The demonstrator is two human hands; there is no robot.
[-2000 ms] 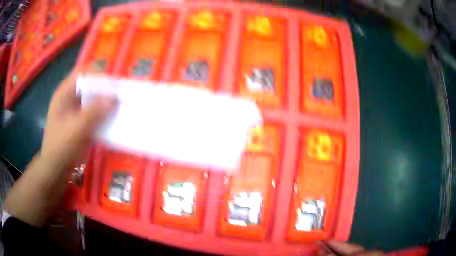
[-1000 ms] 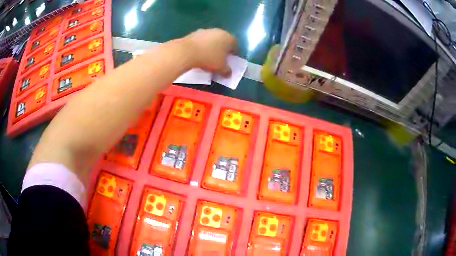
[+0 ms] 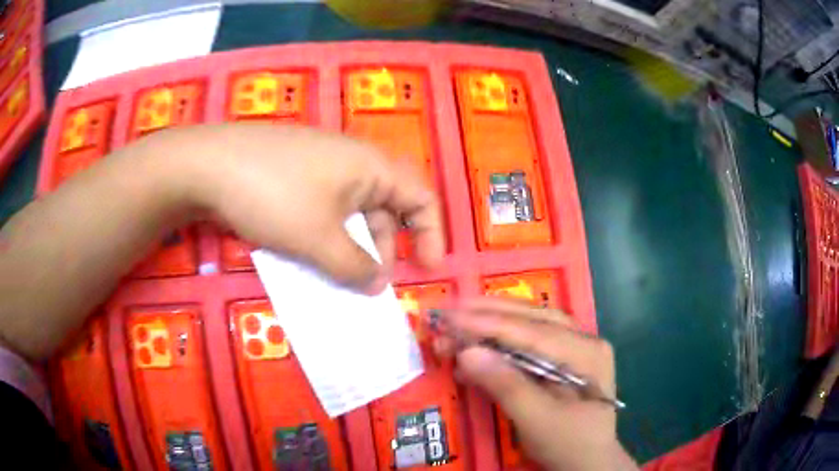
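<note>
My left hand [image 3: 304, 202] reaches in from the left over the foam tray and holds a white label sheet [image 3: 345, 331] between thumb and fingers. The sheet hangs down over the lower row of orange phones. My right hand [image 3: 538, 373] is at its right, holding dark metal tweezers [image 3: 543, 366] that slant down to the right; their fine prongs cannot be made out. An orange phone [image 3: 501, 138] with a yellow camera area and a silver-black card-slot cluster lies uncovered in the tray's upper right slot. The red foam tray [image 3: 572, 221] holds further phones in two rows.
White paper [image 3: 143, 41] lies on the green bench [image 3: 662, 212] behind the tray. Part of another red tray [image 3: 18, 74] is at the far left. The grey instrument [image 3: 589, 23] stands at the top right, with yellow padding by it. Another red tray [image 3: 819, 267] is at the right edge.
My left hand has come back from the papers behind the tray and now holds a sheet over the phones. My right hand with the tweezers has come into view. The view has shifted.
</note>
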